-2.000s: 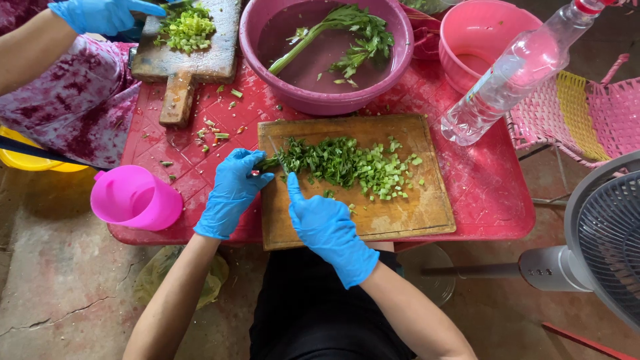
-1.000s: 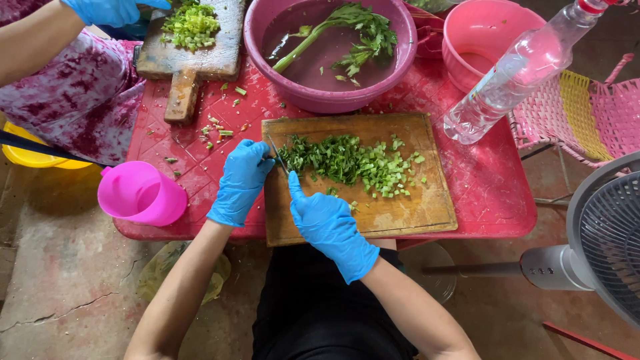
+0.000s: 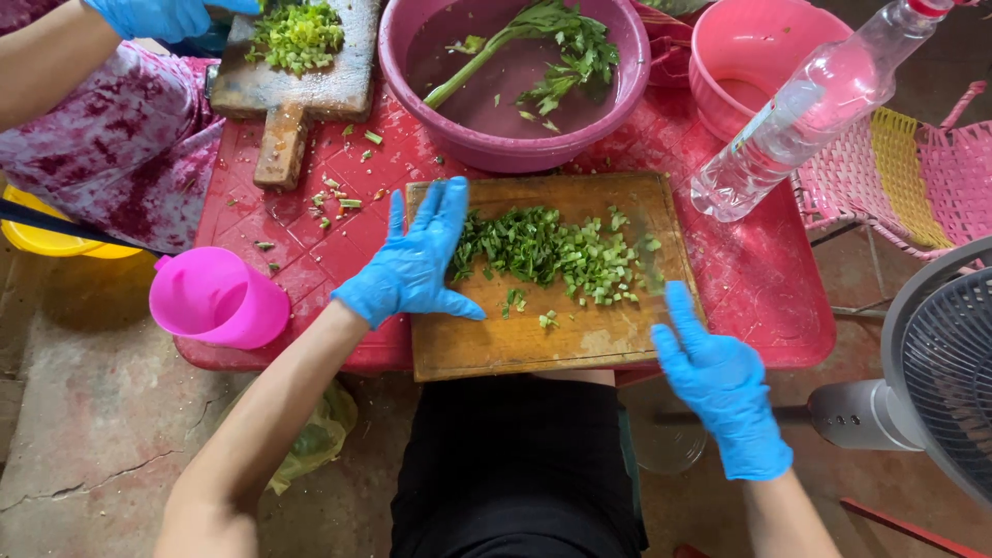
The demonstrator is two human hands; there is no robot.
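Chopped celery leaves and stalks (image 3: pixel 550 249) lie in a heap on a wooden cutting board (image 3: pixel 496 341) at the table's near edge. My left hand (image 3: pixel 415 260), in a blue glove, is spread at the board's left edge beside the leafy end of the heap, holding nothing. At the right edge of the board, my gloved right hand (image 3: pixel 713 372) grips a knife (image 3: pixel 649 252), its blade blurred and upright near the stalk end. Behind the board, a purple basin (image 3: pixel 511 151) holds water and a leafy celery stalk (image 3: pixel 488 66).
A co-worker's gloved hand (image 3: pixel 167 15) is near a second board (image 3: pixel 341 85) with chopped greens. Around the red table (image 3: pixel 763 294) are a magenta cup (image 3: pixel 221 298), pink bucket (image 3: pixel 713 93), plastic bottle (image 3: pixel 798 116), woven chair (image 3: pixel 961 170) and fan (image 3: pixel 945 364).
My left hand has opened out and no longer holds the leafy end of the greens. My right hand has moved right with the knife, from the heap's left end to beyond its right end.
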